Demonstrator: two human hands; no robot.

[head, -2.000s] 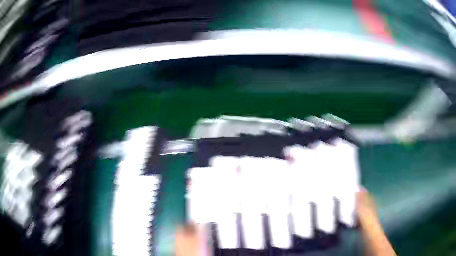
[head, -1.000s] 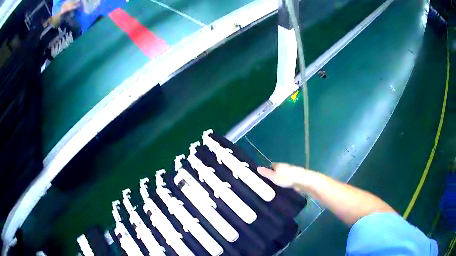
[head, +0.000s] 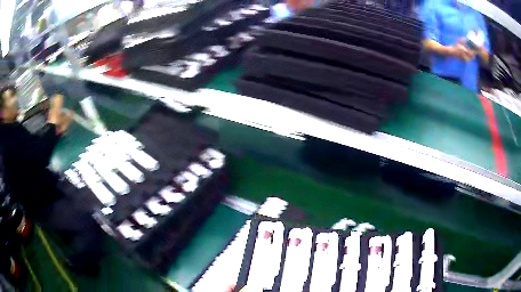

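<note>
A black foam tray point(head: 337, 231) lies at the bottom right of centre, cut off by the lower edge. Long white plastic bodies point(head: 296, 259) stand side by side in its grooves, some with a small reddish mark. A narrow strip with white pieces point(head: 225, 265) lies left of it. Only a blurred bit of my left hand point(head: 235, 288) shows at the bottom edge, by the tray's lower left side; its grip is hidden. My right hand is out of the picture.
A neighbouring black tray point(head: 177, 134) holds white bodies and a row of short white pieces. Stacked black trays point(head: 325, 74) and a red object point(head: 114, 64) are on the raised shelf behind a pale rail point(head: 251, 111). A dark-clothed person point(head: 25, 148) is left, a blue-clothed person point(head: 457, 34) top right.
The view has swung left, bringing in the neighbouring tray and the stacked trays. My right hand, at the tray's right side one second ago, has left the picture.
</note>
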